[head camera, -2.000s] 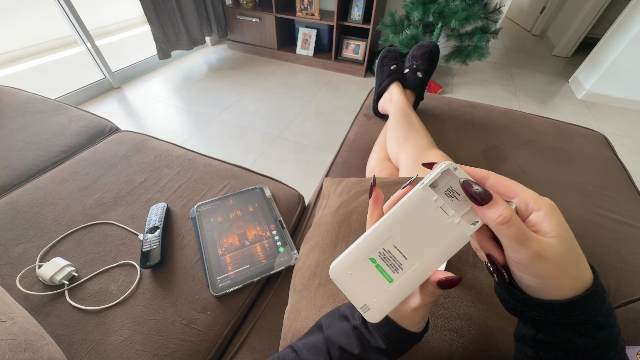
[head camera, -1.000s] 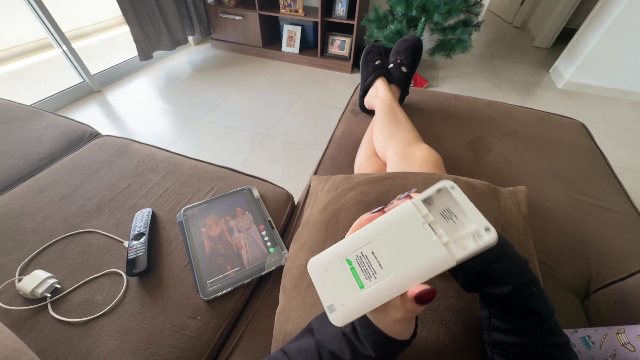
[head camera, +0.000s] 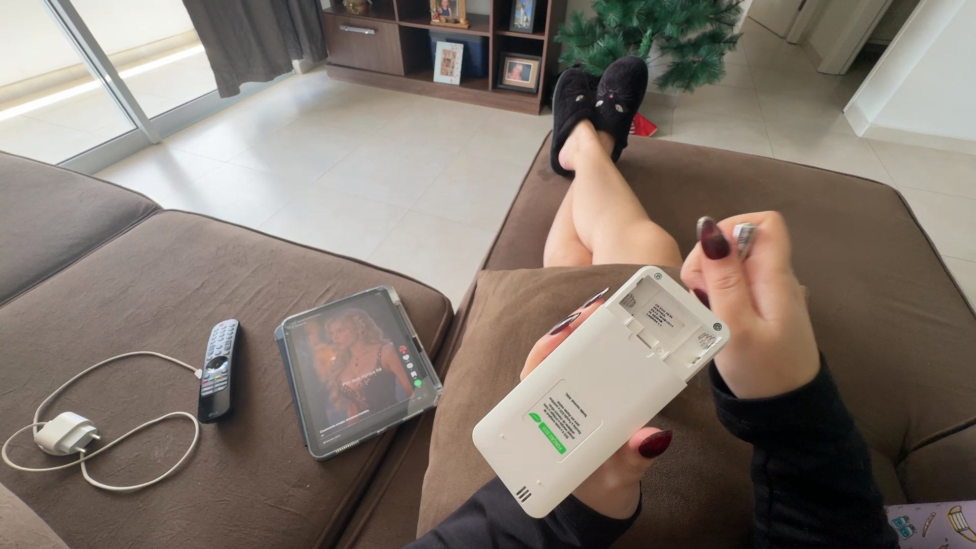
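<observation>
A white plastic remote control (head camera: 587, 404) lies back side up over a brown cushion, its battery compartment (head camera: 671, 313) uncovered, with metal contacts and a printed label inside. My left hand (head camera: 610, 465) grips it from beneath, thumb at the lower right edge and fingers at the upper left. Just right of the compartment, my right hand (head camera: 755, 305) is raised with curled fingers; small silvery cylindrical ends, apparently batteries (head camera: 744, 238), poke out between them. How many it holds is hidden.
On the sofa (head camera: 267, 259) to the left lie a tablet (head camera: 358, 370), a black remote control (head camera: 219, 370) and a white charger (head camera: 67, 433) with its looped cable. The cushion (head camera: 473, 427) is beneath my hands. Crossed legs in black slippers (head camera: 621, 99) stretch ahead.
My right hand now shows beside the compartment with small silvery items in its fingers; one second ago it was mostly hidden behind the white remote control. The picture on the tablet has changed.
</observation>
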